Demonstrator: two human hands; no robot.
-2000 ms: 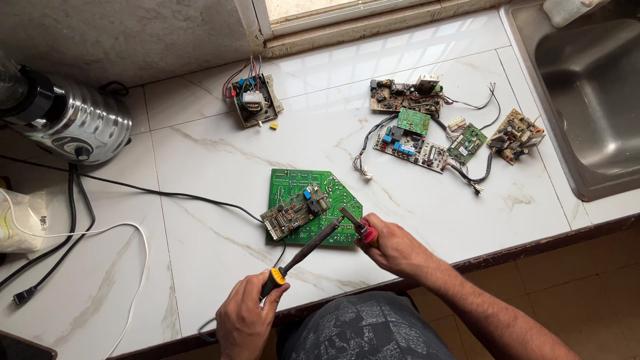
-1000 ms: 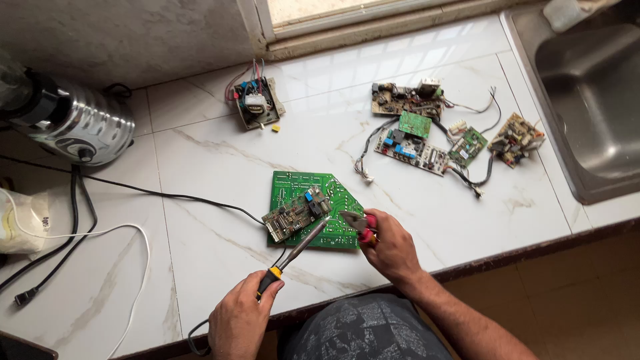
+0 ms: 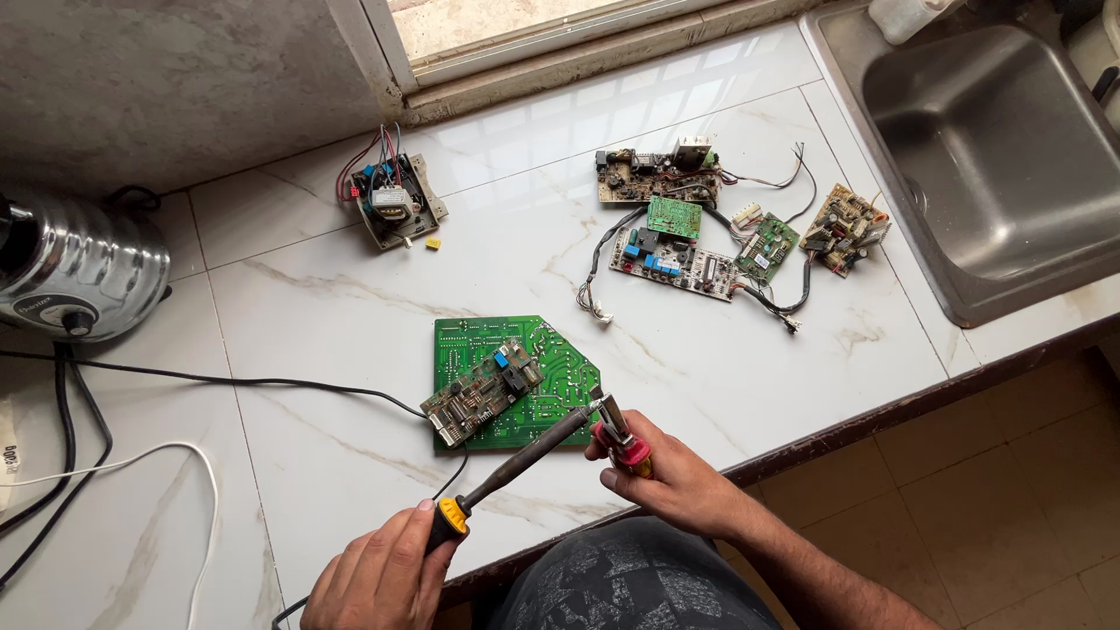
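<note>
My left hand [image 3: 385, 569] grips the black-and-yellow handle of a soldering iron [image 3: 525, 459], whose tip end points up and to the right. My right hand [image 3: 669, 477] is closed around red-and-yellow-handled pliers [image 3: 623, 437]. The iron's tip end meets the pliers' jaws at the right edge of a large green circuit board [image 3: 560, 376]; whether the jaws grip the tip I cannot tell. A smaller brown circuit board [image 3: 481, 394] with a blue component lies slantwise on the green one. A black cord passes beneath or behind these boards.
A transformer board [image 3: 394, 203] stands near the wall, a small yellow part [image 3: 433, 244] beside it. Several wired circuit boards [image 3: 674, 267] lie at the right, by a steel sink [image 3: 962, 297]. A chrome blender base [image 3: 87, 271] and black cords [image 3: 66, 437] occupy the left.
The pliers and the soldering iron's tip, apart one second ago, have come together. Both tools have stayed in my hands. The boards have not plainly moved.
</note>
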